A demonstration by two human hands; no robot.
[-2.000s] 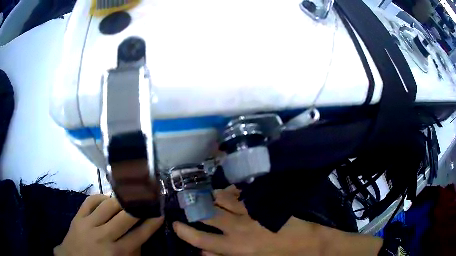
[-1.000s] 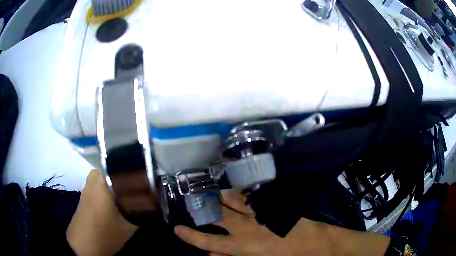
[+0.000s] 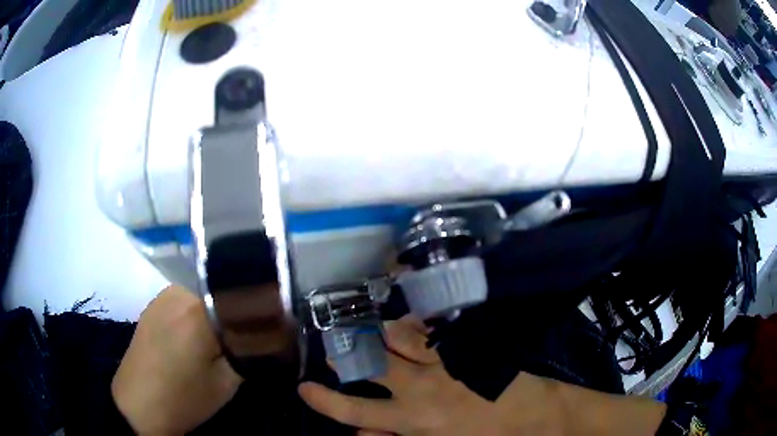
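Dark cloth with a frayed edge lies at the lower left and runs under both hands. The white sewing machine head with a blue stripe fills the middle. My left hand is on the cloth behind the shiny take-up guard; its fingertips are hidden. My right hand lies with spread fingers on the cloth, partly behind the small grey-blue cylinder and below the tension dial. The needle and presser foot are hidden.
A black band wraps the machine arm at the right. Black strips hang below it. The white table shows at the left, with more dark cloth at its edge. Blue and dark red material lies at the lower right.
My left hand has gone from spread fingers to a more closed shape, with its fingers behind the guard. My right hand has shifted little. The whole view has moved slightly.
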